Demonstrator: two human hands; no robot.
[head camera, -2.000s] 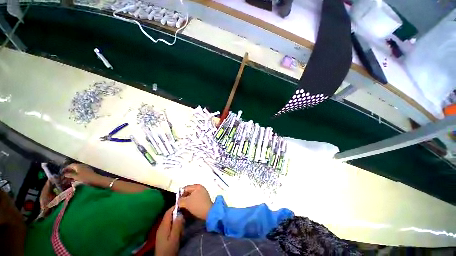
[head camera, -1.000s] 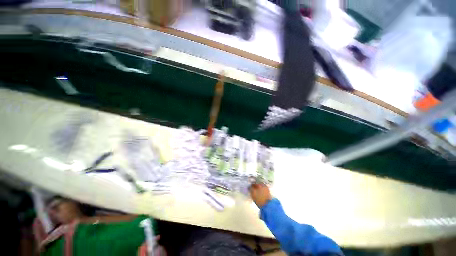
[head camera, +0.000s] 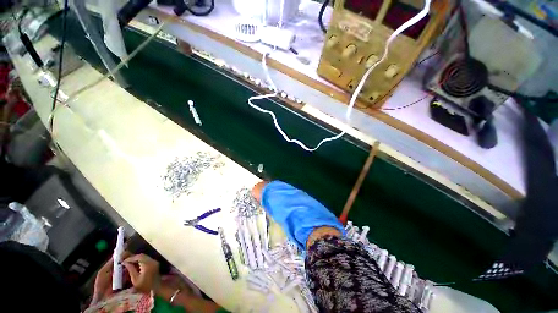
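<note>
My right hand (head camera: 257, 191) is mostly hidden beyond its blue sleeve cover; only a bit of skin shows at the small pile of silver-grey fittings (head camera: 244, 204). Its fingers and anything in them cannot be seen. My left hand is not in view. White plastic parts (head camera: 278, 269) lie loose beside and partly under my arm. A green-black device body (head camera: 228, 255) lies left of them. A row of white sticks (head camera: 401, 275) lies right of my arm, partly cut off by the bottom edge. A larger pile of silver-grey fittings (head camera: 186, 174) lies farther left.
Blue-handled cutters (head camera: 204, 222) lie spread on the cream worktop (head camera: 134, 177). A coworker's hands (head camera: 136, 272) hold a white stick at lower left. A brown stick (head camera: 361, 180) leans across the green belt (head camera: 226, 134). White cable hangs over the belt from the equipment shelf.
The view has swung left. My right hand has moved from the lower edge of the stick row to the small fittings pile. My left hand, unclear one second ago, is out of view.
</note>
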